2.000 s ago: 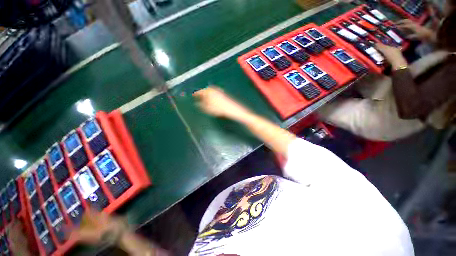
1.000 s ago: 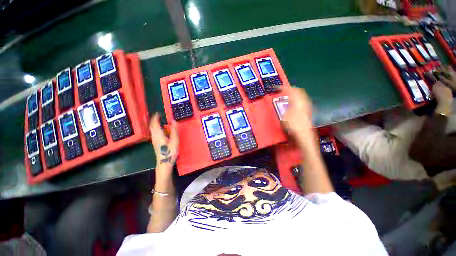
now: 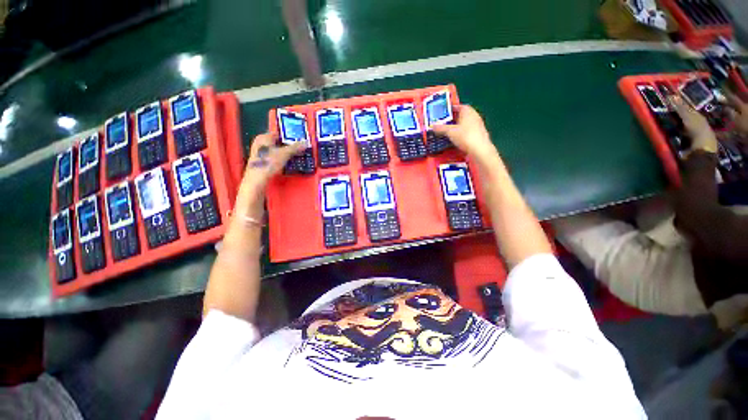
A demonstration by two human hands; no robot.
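A red compartment tray (image 3: 287, 234) lies in front of me with several keypad phones in two rows, their screens blue. My left hand (image 3: 272, 157) grips the phone at the back row's left end (image 3: 294, 131), which sits slightly tilted. My right hand (image 3: 468, 131) grips the phone at the back row's right end (image 3: 439, 111), also tilted, thumb on its lower part. Between them three phones lie in the back row. The front row holds two phones near the middle and one phone (image 3: 458, 195) at the right.
Left of my tray, stacked red trays (image 3: 234, 156) hold phones in two rows; one screen is bright white. At the right, a neighbour's hands (image 3: 697, 127) work over another red tray (image 3: 641, 107). A lower red tray (image 3: 469, 275) sits below the bench edge. A cardboard box (image 3: 621, 23) is at the back right.
The right hand has moved from the front-right phone to the back-right phone. The left hand has moved from beside the tray onto the back-left phone. The tray now sits straighter in view.
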